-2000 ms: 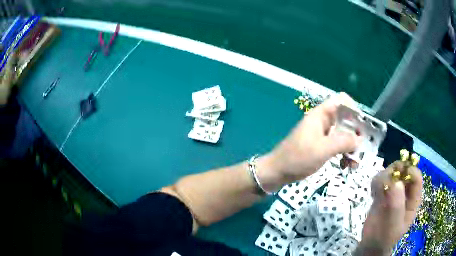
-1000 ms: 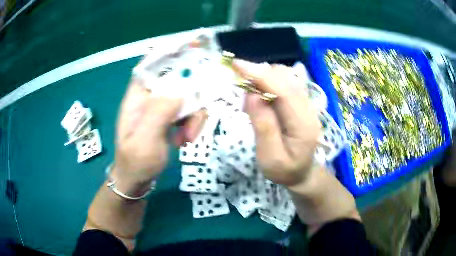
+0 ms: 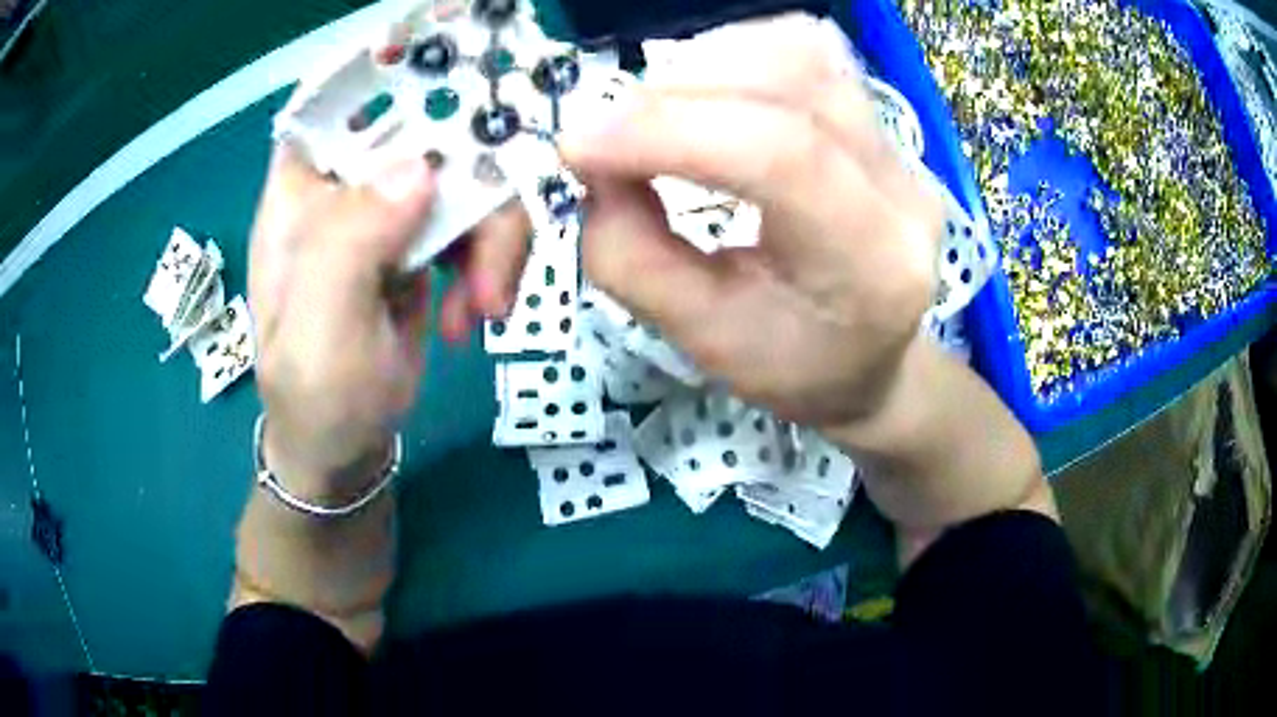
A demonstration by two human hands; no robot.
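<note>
My left hand (image 3: 336, 266) holds a white perforated plate (image 3: 469, 105) up near the top of the view. Several of its holes show dark, metallic-looking rings. My right hand (image 3: 770, 224) is at the plate's right edge, with thumb and forefinger close to its holes; any fitting between the fingers is hidden. A loose pile of white perforated plates (image 3: 588, 483) lies on the green bench below and behind my hands. A blue bin (image 3: 1043, 399) of small gold and silver metal fittings (image 3: 1120, 126) is at the right.
A small stack of white plates (image 3: 224, 346) lies at the left. A black tray (image 3: 658, 17) is at the top, partly covered. A small black object (image 3: 46, 530) lies at the far left on a thin line. A tan sack (image 3: 1169, 490) is below the bin.
My view has swung right. My right hand has come over to the plate in my left hand. The gold fittings seen earlier in my right fingers no longer show.
</note>
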